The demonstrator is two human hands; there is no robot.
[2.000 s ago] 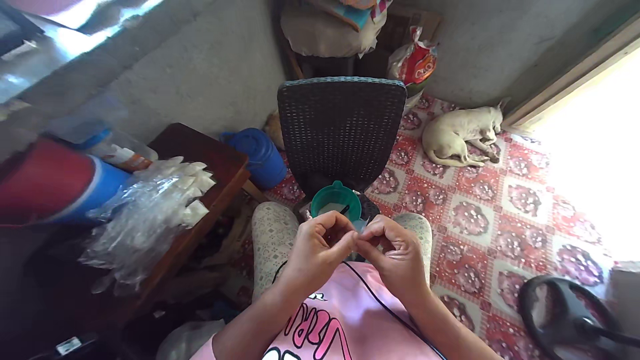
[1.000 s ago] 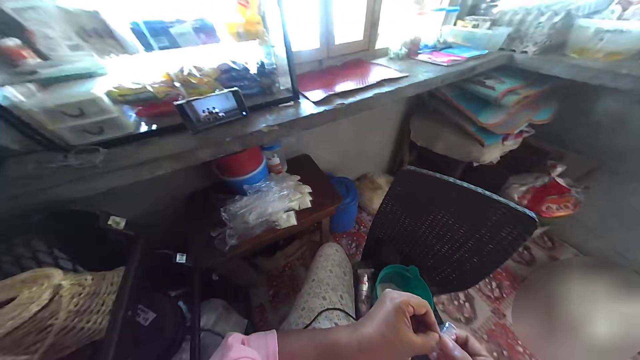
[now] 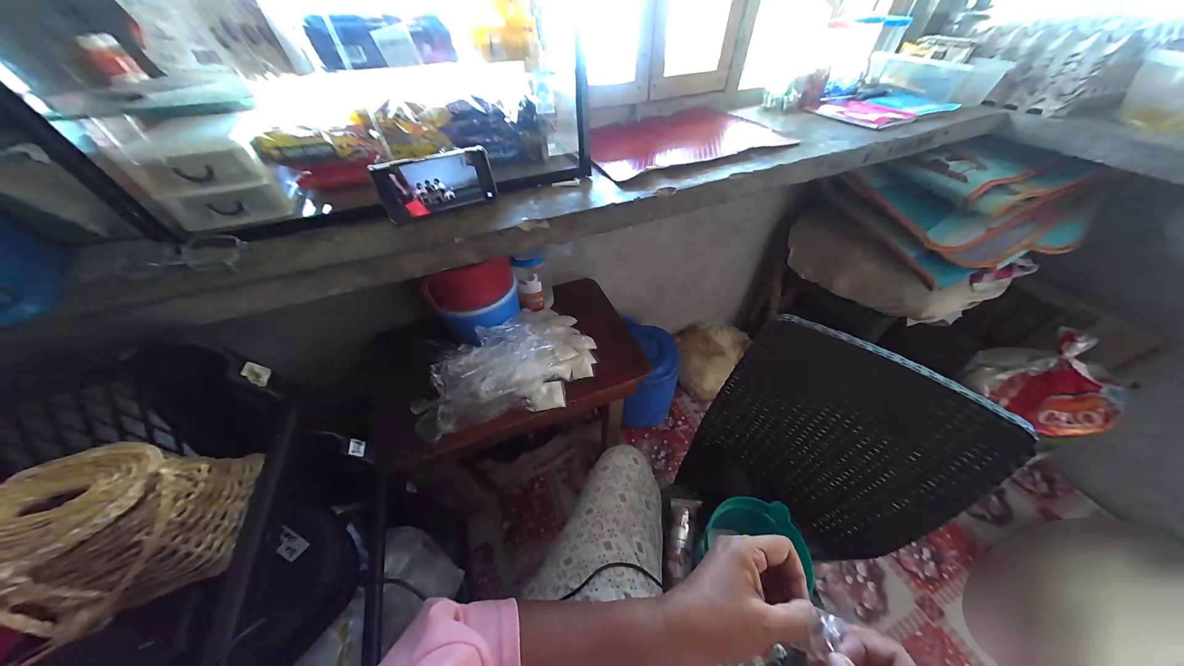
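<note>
Fingertips of my left hand (image 3: pixel 749 592) pinch one side of a small piece of clear plastic (image 3: pixel 826 633) at the lower right. The fingers of my right hand (image 3: pixel 868 646), partly cut off by the bottom edge, hold its other side. Just behind my left hand is a green plastic container (image 3: pixel 754 516), partly hidden by that hand, in front of a black woven chair back (image 3: pixel 860 435). A pile of clear plastic bags with white contents (image 3: pixel 518 365) lies on a dark wooden table (image 3: pixel 606 324).
A red and blue bucket (image 3: pixel 476 301) stands on the table, and a blue container (image 3: pixel 653 375) beside it. A propped phone (image 3: pixel 435 185) rests on the concrete ledge (image 3: pixel 518 217). A wicker basket (image 3: pixel 120 527) is at left. A red-printed plastic bag (image 3: pixel 1054 388) lies at right.
The view has swung left and up from the floor and chair to the ledge. Both hands stay close together at the small plastic piece, now low in the view.
</note>
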